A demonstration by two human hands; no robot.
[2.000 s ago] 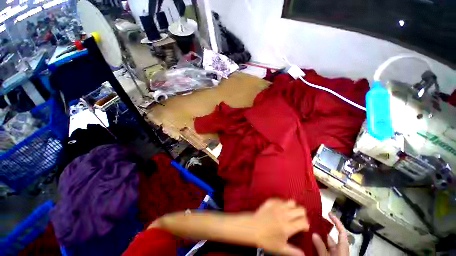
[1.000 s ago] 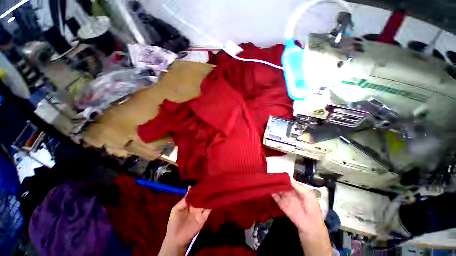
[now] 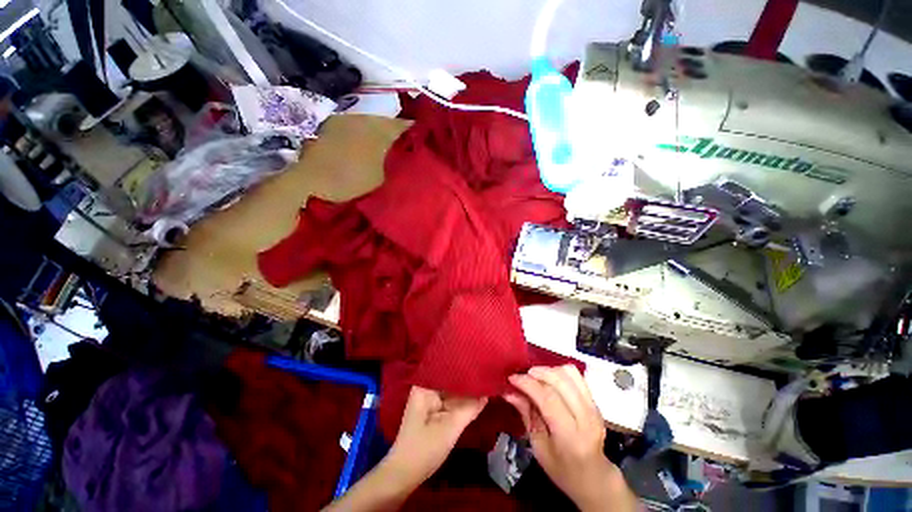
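A deep red ribbed garment (image 3: 465, 330) lies in a heap left of the machine, and its lower edge hangs toward me. My left hand (image 3: 432, 428) pinches that edge near its left part. My right hand (image 3: 562, 415) pinches the same edge just to the right, close to my left hand. The cream coverstitch machine (image 3: 740, 135) with green lettering stands at the right. Its narrow bed (image 3: 565, 268) is beside the heap, and the cloth in my hands is in front of it, away from the needles.
A lit blue-white lamp (image 3: 550, 125) hangs at the needle end. A brown board (image 3: 270, 220) and a plastic bag (image 3: 215, 175) are at left. A blue bin edge (image 3: 368, 420) with red cloth and a purple cloth (image 3: 145, 440) are lower left. A black pouch (image 3: 850, 425) is at right.
My hands have come closer together. The edge that was spread wide between them is now gathered in a short span. The view has shifted, showing the machine further left.
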